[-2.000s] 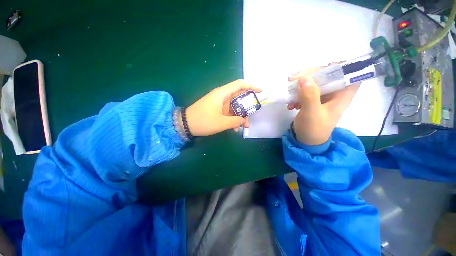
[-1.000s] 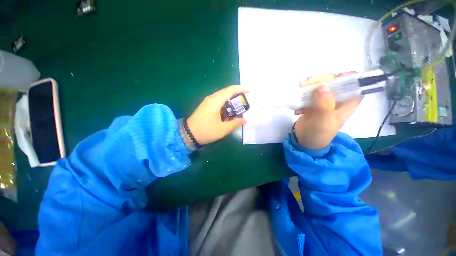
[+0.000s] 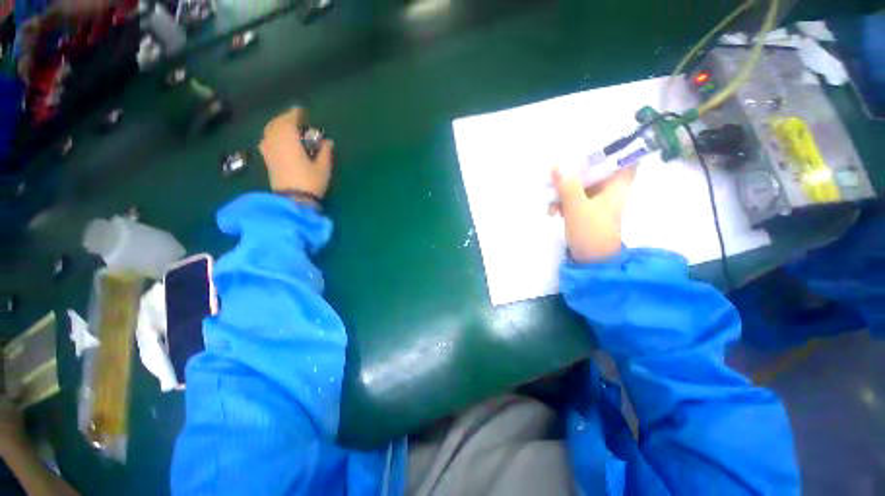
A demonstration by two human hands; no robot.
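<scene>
My left hand (image 3: 296, 158) is stretched out over the green bench at the upper left. A small black and silver module (image 3: 313, 141) is between its thumb and fingers. My right hand (image 3: 594, 208) holds the clear-white dispensing syringe (image 3: 613, 162) above the white paper sheet (image 3: 514, 194). The syringe's thin tip is blurred and hard to see. A green winged adapter (image 3: 663, 134) is on its rear end, with a yellowish hose (image 3: 730, 89) running up from it. Another small module (image 3: 234, 162) lies left of my left hand.
The grey controller box (image 3: 801, 145) stands at the right, with a red light. A smartphone (image 3: 188, 310), a white bottle (image 3: 133, 245) and an amber-yellow bag (image 3: 116, 358) lie at the left. Several modules are scattered at the upper left. Another person's arm (image 3: 34, 465) shows at the lower left.
My left hand has moved away from the paper to the upper left with the module. My right hand still holds the syringe over the paper. The view has turned, showing more of the left bench.
</scene>
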